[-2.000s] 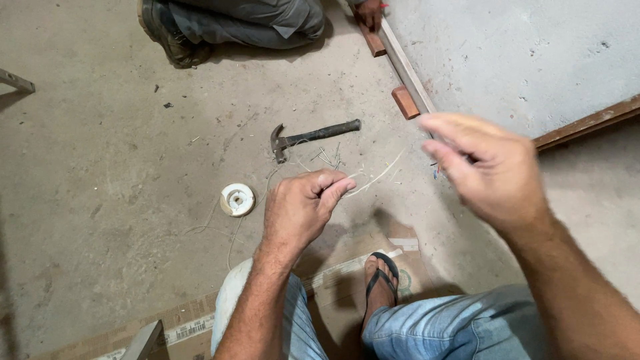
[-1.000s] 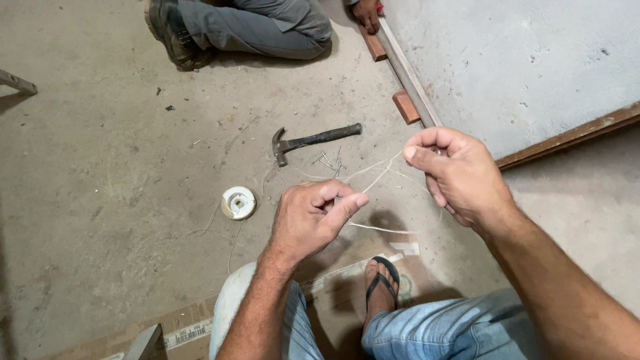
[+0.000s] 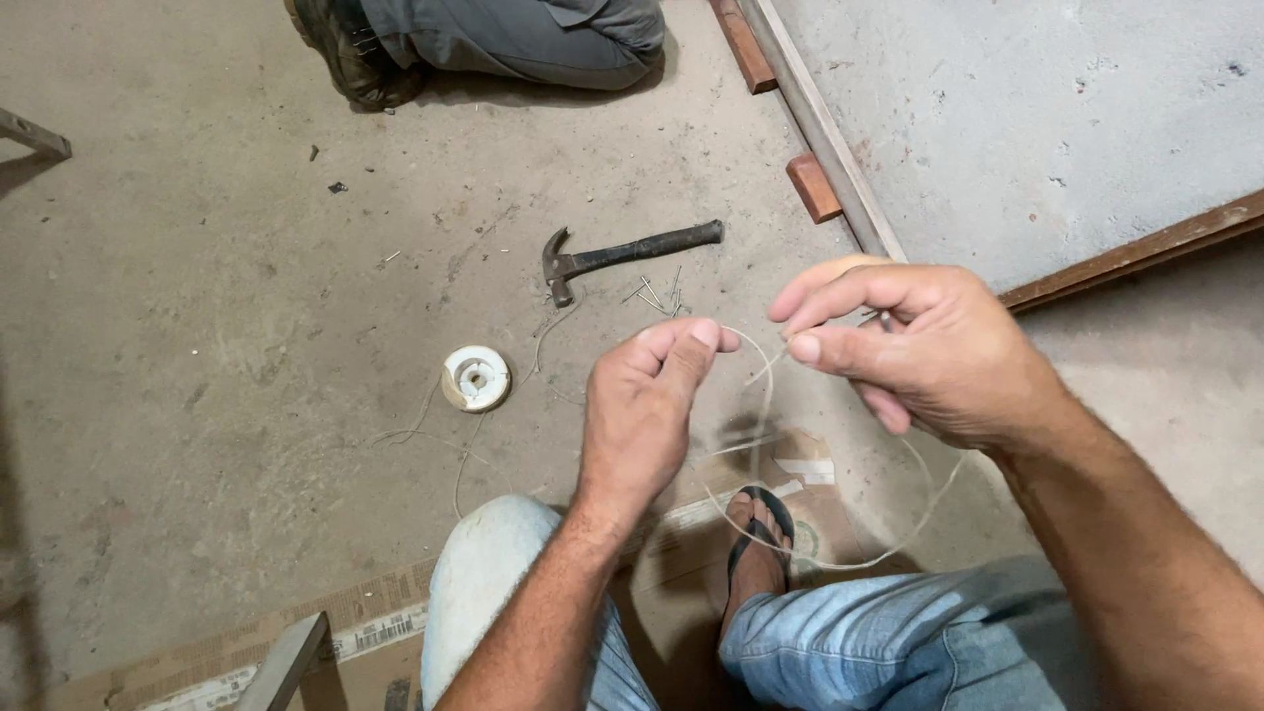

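Note:
My left hand pinches a thin pale string between thumb and forefinger. To its right, my right hand grips the same string near its end, thumb against fingers, and a loose loop hangs below both hands over my foot. A claw hammer with a dark handle lies on the concrete floor beyond my left hand. Several nails are scattered just below its handle. A white spool rests on the floor left of my left hand, with loose string around it.
Another person's bent leg and boot are at the top. A long wooden strip runs beside a pale slab, with reddish wood blocks against it. Flattened cardboard lies under me. A brown wooden edge borders the slab.
My right hand has come closer to my left since the oldest frame. The string now hangs in a wide loop below my hands. The other person's hand at the strip has left view.

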